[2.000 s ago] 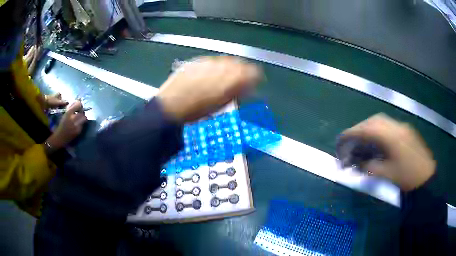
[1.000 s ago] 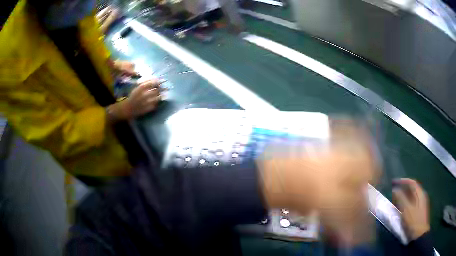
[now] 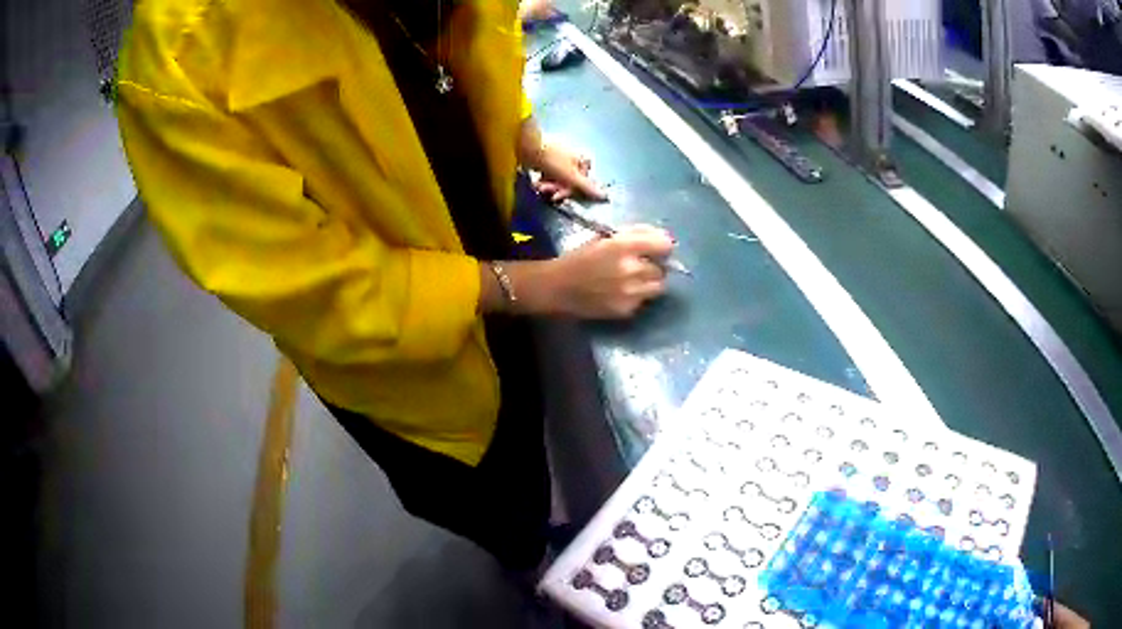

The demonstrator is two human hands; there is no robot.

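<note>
A white foam board (image 3: 735,361) lies at the lower right, cut off by the bottom edge. Rows of dark and silver paired units (image 3: 614,579) cover it. A light-blue release sheet (image 3: 898,571) with pale spots lies over its lower right part. A small, cut-off piece of a hand, apparently my right hand (image 3: 1068,616), shows beyond the board's right corner, beside a thin dark upright line. Whether it holds anything cannot be told. My left hand is out of the picture.
A person in a yellow jacket (image 3: 308,234) stands at the left, with both hands over the green bench (image 3: 726,295). Machine parts (image 3: 787,49) and metal posts stand at the back. A white box (image 3: 1058,184) is at the right. The grey floor has a yellow line (image 3: 268,516).
The view has swung left, showing more of the person and floor. My left hand and sleeve have left the picture. The board now appears lower right. The dark-blue dot sheet is out of view.
</note>
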